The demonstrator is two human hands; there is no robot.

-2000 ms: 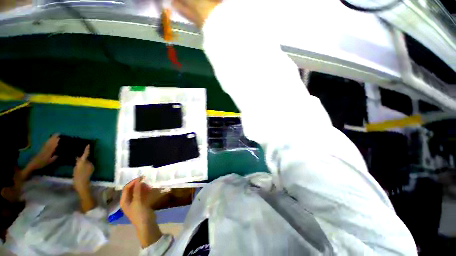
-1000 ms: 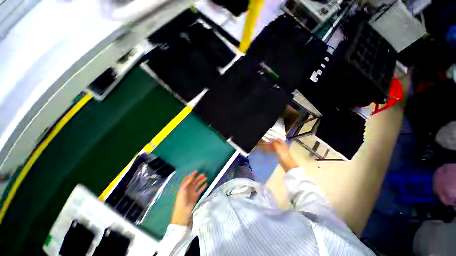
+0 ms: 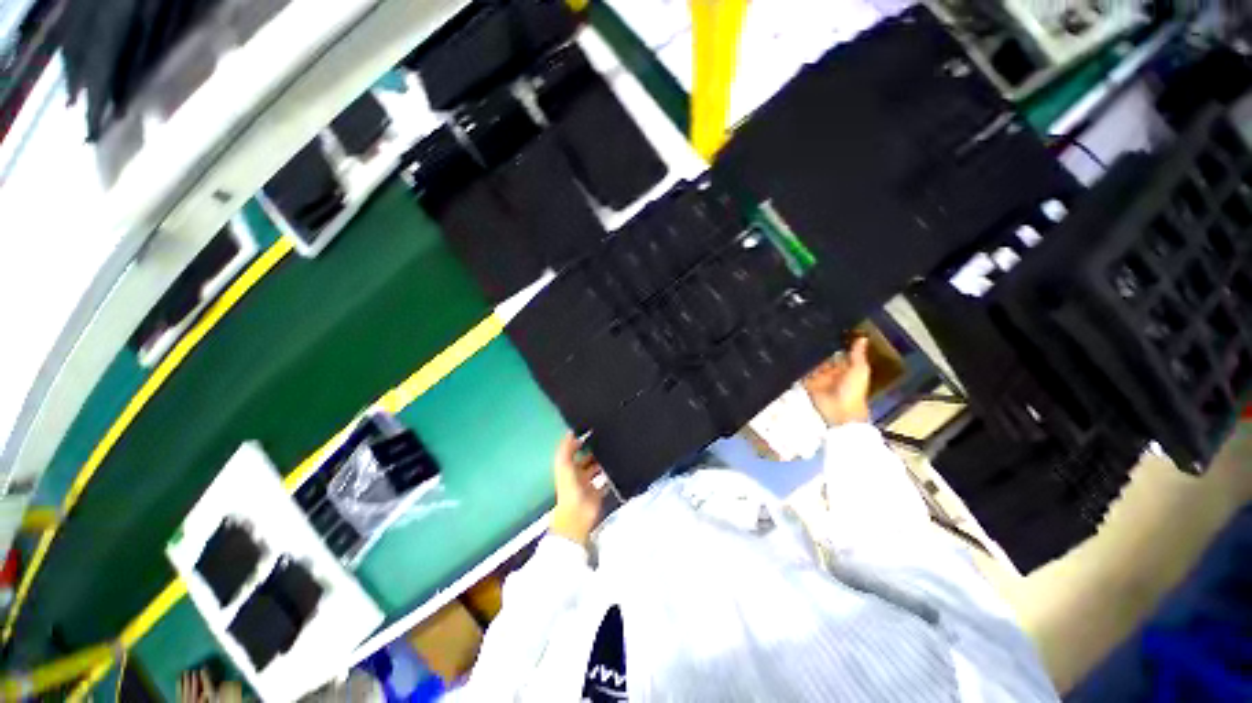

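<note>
Black covers [image 3: 659,323] lie overlapping in rows on a white carrier tray in front of me, across the bench edge. My left hand [image 3: 580,483] is at the tray's near left corner, fingers at its edge. My right hand [image 3: 840,385] is at the tray's near right corner, with the fingers partly hidden behind the edge. The tray is held between both hands; whether it is lifted off the bench I cannot tell.
A white board [image 3: 275,591] with two black covers stands lower left, beside a clear plastic bag [image 3: 378,483] on a black tray. More black covers [image 3: 879,151] lie beyond. A black blister tray [image 3: 1167,289] is at right. Another person's hand [image 3: 206,684] shows at lower left.
My left hand has moved from over the teal bench to the tray's left corner. My right hand has come to its right corner. The view has shifted, with the covers nearer.
</note>
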